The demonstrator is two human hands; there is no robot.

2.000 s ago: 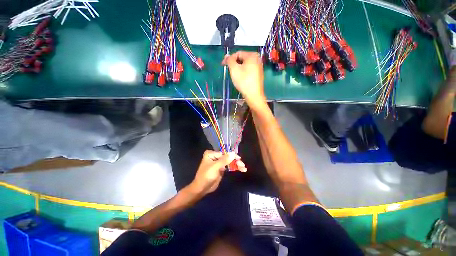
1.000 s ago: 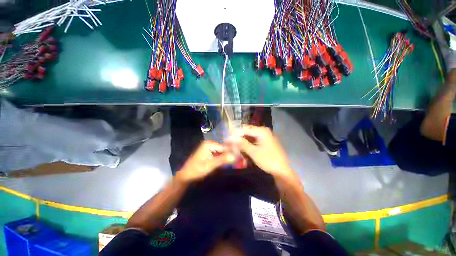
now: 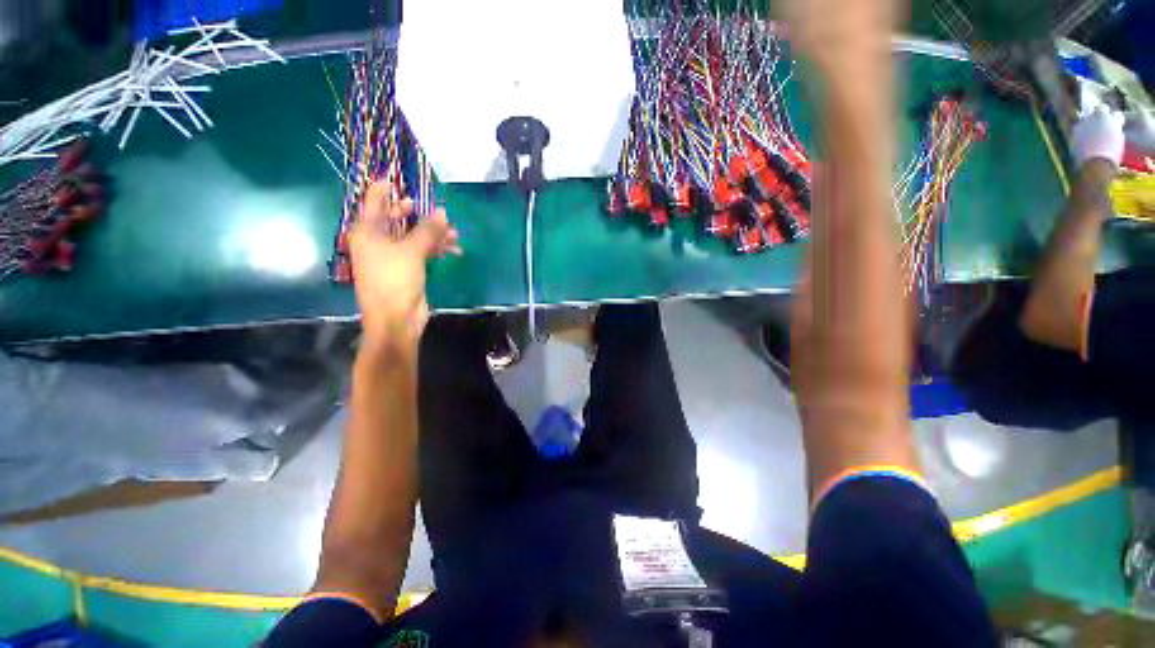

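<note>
My left hand (image 3: 390, 253) is over the front of the left wire harness pile (image 3: 370, 120), fingers apart, covering most of its red housings. I cannot see anything held in it. My right arm reaches far forward past the right harness pile (image 3: 760, 196). My right hand (image 3: 836, 19) is blurred at the top edge, its fingers out of the picture. The white box (image 3: 513, 76) stands between the piles. A pale cord (image 3: 532, 253) hangs from its black round head (image 3: 522, 134) over the bench edge.
White sticks (image 3: 165, 82) and a dark red connector bundle (image 3: 57, 215) are at far left. A small multicoloured bundle (image 3: 937, 177) lies right of my arm. A neighbouring person's arm (image 3: 1070, 253) with a white-covered hand is at far right.
Both hands have left the lap area and the housing they held is no longer seen there. My left hand has moved to the left pile, my right far forward. The view has shifted.
</note>
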